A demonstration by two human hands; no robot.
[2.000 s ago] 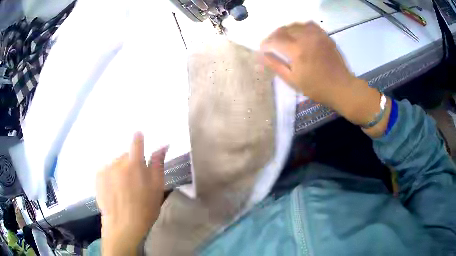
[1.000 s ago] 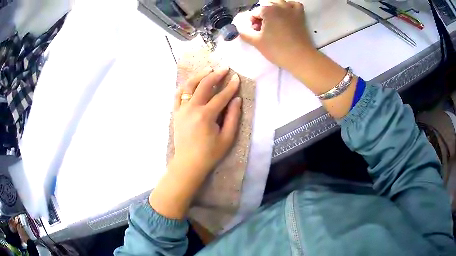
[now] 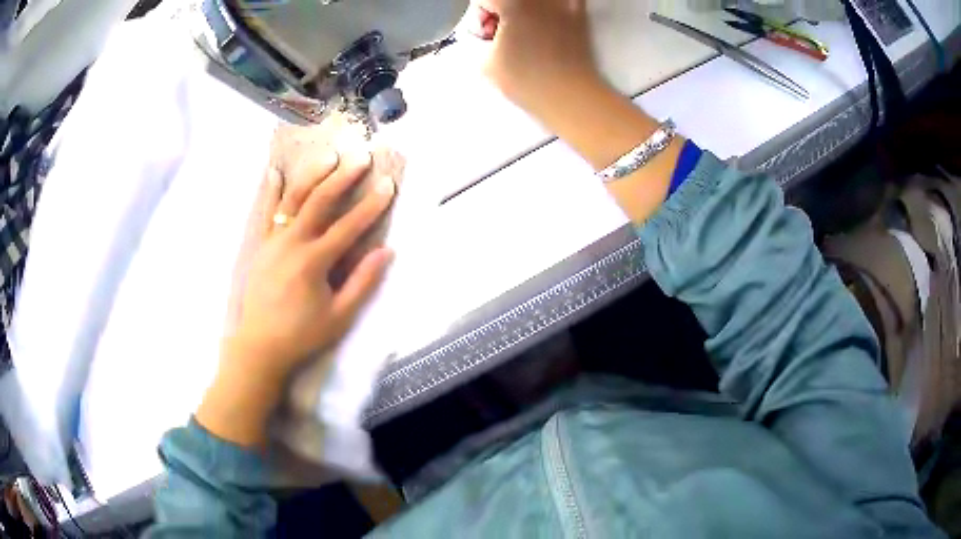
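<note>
A beige-brown flecked fabric panel (image 3: 388,168) lies on the table with its far end at the needle area (image 3: 360,124) below the sewing machine head (image 3: 306,47). A strip of white backing (image 3: 353,395) shows at its right side near the table edge. My left hand (image 3: 311,263) lies flat on the panel, fingers spread and pointing to the needle. My right hand (image 3: 537,47) is raised beside the machine head at the top edge, fingers curled and partly cut off; what it holds, if anything, is hidden. A dark round knob (image 3: 387,103) sits beside the needle.
Tweezers (image 3: 732,55) and yellow-red snips (image 3: 780,34) lie at the upper right. A printed ruler (image 3: 516,305) runs along the front edge. A large white sheet (image 3: 100,211) lies at the left. Stacked brown pieces (image 3: 896,305) are low at the right.
My left hand came down onto the panel and stays there. My right hand left the panel's right edge and went up beside the machine head. The view has shifted, showing more machine head.
</note>
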